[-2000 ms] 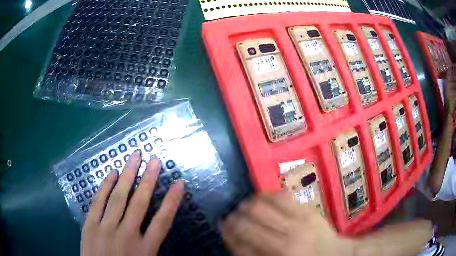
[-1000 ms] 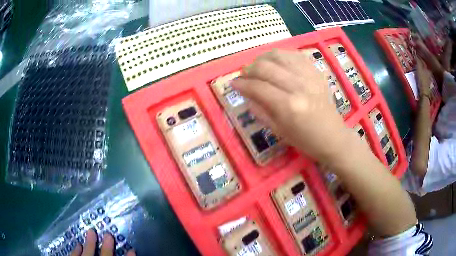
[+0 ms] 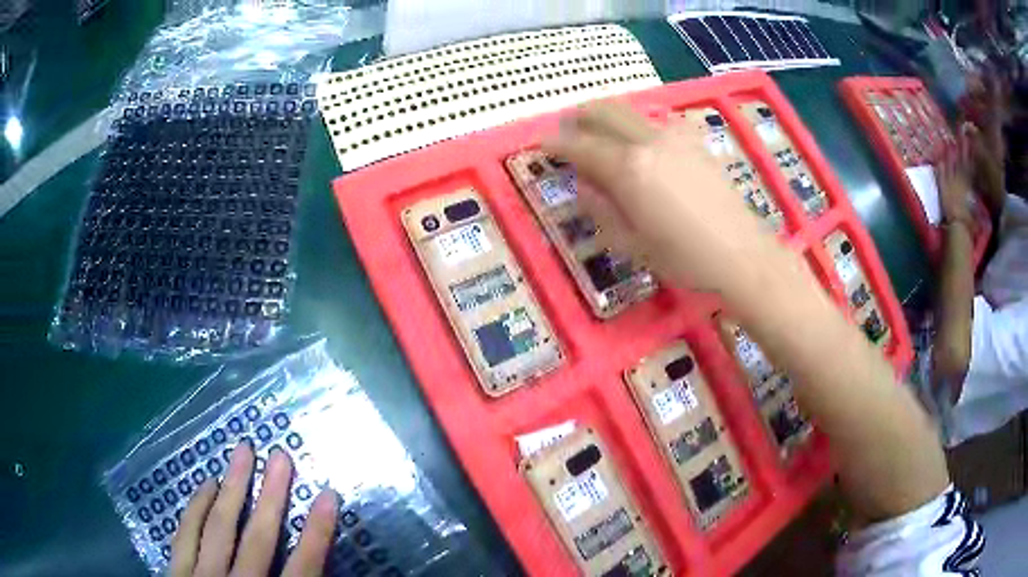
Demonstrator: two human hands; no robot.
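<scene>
A red foam tray (image 3: 451,419) holds several gold phone housings, backs up. My right hand (image 3: 620,169) is over the camera end of the second housing (image 3: 581,231) in the far row. Its fingertips are bunched there and blurred; whether they hold a small part cannot be told. My left hand (image 3: 257,521), cut off by the bottom edge, rests with fingers spread on a clear lens sheet (image 3: 372,456) with rows of small black rounded squares. The first housing (image 3: 483,295) in the far row shows a ring beside its dark camera opening.
A denser black lens sheet (image 3: 186,225) in crinkled plastic lies at the left. A cream dot sheet (image 3: 485,85), a white block (image 3: 451,20) and a black rectangle sheet (image 3: 753,43) lie behind the tray. Another red tray (image 3: 885,141) and a person's arms (image 3: 956,259) are at the right.
My right hand has moved from the near side of the tray to the second far-row housing and stays there. The view has shifted; my left hand remains on the lens sheet.
</scene>
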